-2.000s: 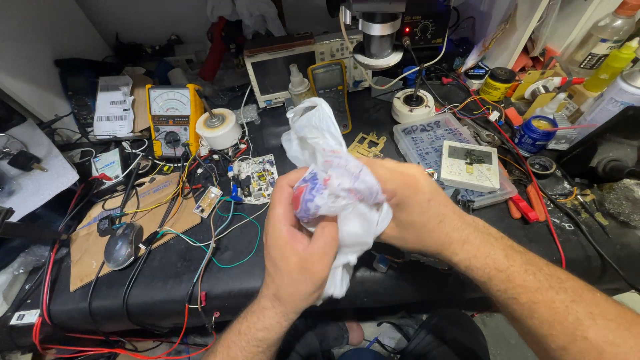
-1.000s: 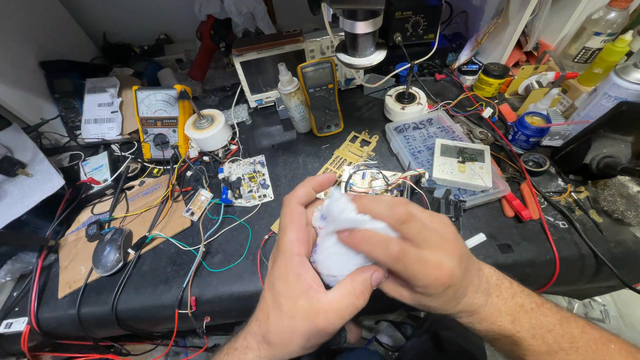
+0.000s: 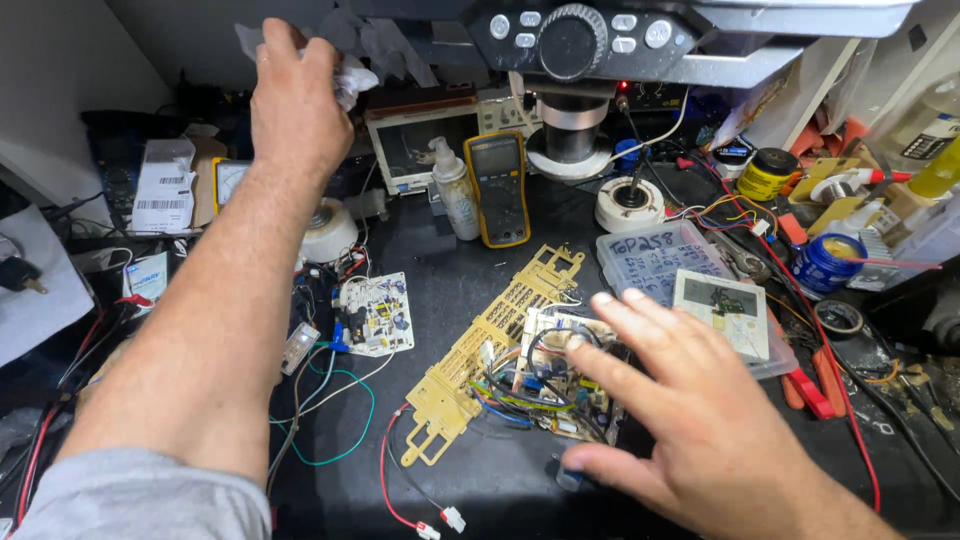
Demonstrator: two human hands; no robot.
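Note:
My left hand (image 3: 296, 101) is raised at the upper left, closed around a crumpled white plastic bag (image 3: 352, 81); part of the bag is hidden behind the fingers. With fingers spread and nothing held, my right hand (image 3: 667, 397) hovers over or lightly touches the right side of a wired circuit board (image 3: 555, 382); contact is unclear. Beside that board lies a tan slotted plastic frame (image 3: 465, 345), set diagonally. A second, smaller circuit board (image 3: 375, 315) rests on the black bench to the left.
Behind stand a yellow digital multimeter (image 3: 499, 187), a spray bottle (image 3: 454, 191) and an oscilloscope (image 3: 424, 142). A microscope (image 3: 574, 124) hangs overhead. At right are a lidded plastic box (image 3: 652, 255), a white display panel (image 3: 724, 315), pliers (image 3: 829, 382) and a blue jar (image 3: 829, 262).
My hands have parted: the left moved up and left with the crumpled bag, while the right released it and opened over the wired board. The view has shifted, bringing the microscope's control panel into sight.

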